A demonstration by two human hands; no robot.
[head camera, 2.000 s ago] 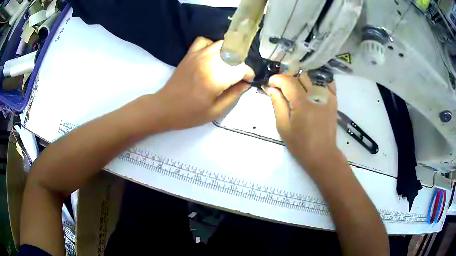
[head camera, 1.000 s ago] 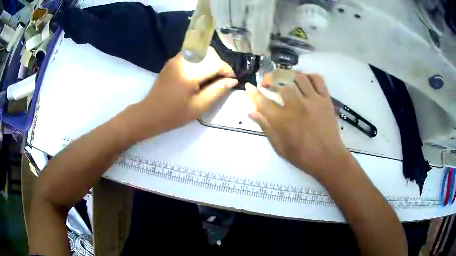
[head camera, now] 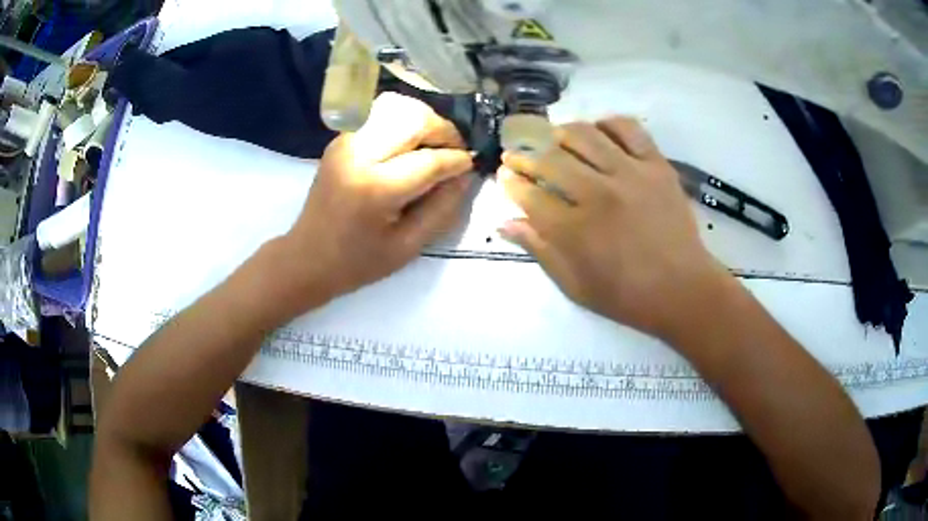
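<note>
A dark garment piece [head camera: 239, 87] lies on the white table at the upper left and runs under the sewing machine head [head camera: 651, 41]. My left hand [head camera: 392, 193] pinches its edge between thumb and fingers, just left of the needle area. My right hand [head camera: 611, 214] is at the right of the needle area, its fingertips at the dark fabric's edge; whether they grip it is not clear. The pale yellowish lamp tube [head camera: 349, 87] is above my left hand. The needle and presser foot are hardly visible.
Thread snips [head camera: 748, 211] lie right of my right hand. Dark fabric strips [head camera: 850, 204] lie at the far right. A printed ruler [head camera: 488, 371] runs along the front edge. A blue-purple basket [head camera: 90, 239] with thread cones stands at the left.
The camera view has shifted, so the machine and lamp appear further left and higher. Both hands stay beside the needle area; my right hand lies flatter, with its fingers turned further left.
</note>
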